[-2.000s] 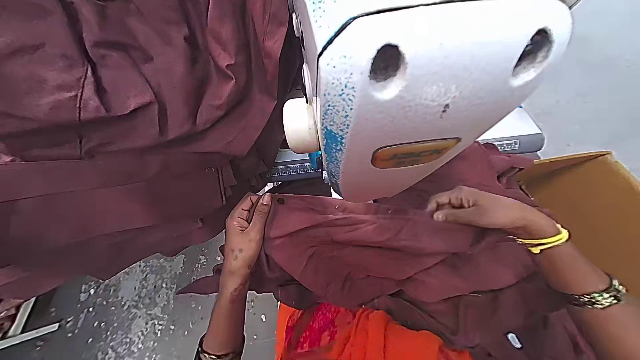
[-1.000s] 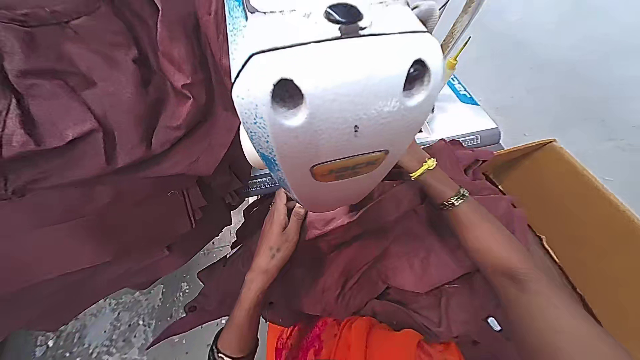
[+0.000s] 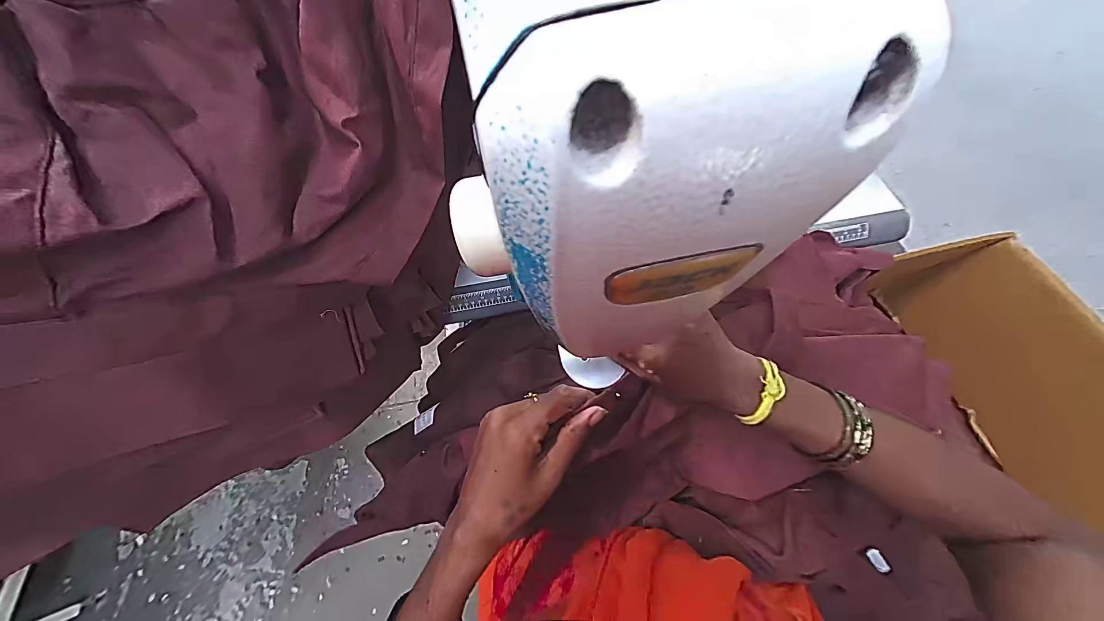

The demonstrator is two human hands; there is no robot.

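The white and blue-speckled head of a sewing machine (image 3: 681, 181) fills the upper middle. Below it, my left hand (image 3: 522, 448) pinches a maroon cloth garment (image 3: 733, 457) between thumb and fingers, near a small round white disc (image 3: 591, 369). My right hand (image 3: 690, 366) is on the same cloth under the machine head, partly hidden by it, with its fingertips near the disc; its exact grip cannot be seen. The cloth drapes over my lap, above orange clothing (image 3: 681, 573).
Maroon cloth (image 3: 216, 172) is piled at the left. A cardboard box (image 3: 1000, 336) stands at the right. A measuring scale (image 3: 483, 299) marks the machine bed's edge. Bits of litter dot the grey floor (image 3: 250, 535) at lower left.
Two seconds ago both hands held the cloth's edge stretched apart in front of the machine. Since then my right hand has moved left, in under the machine head, close to my left hand.
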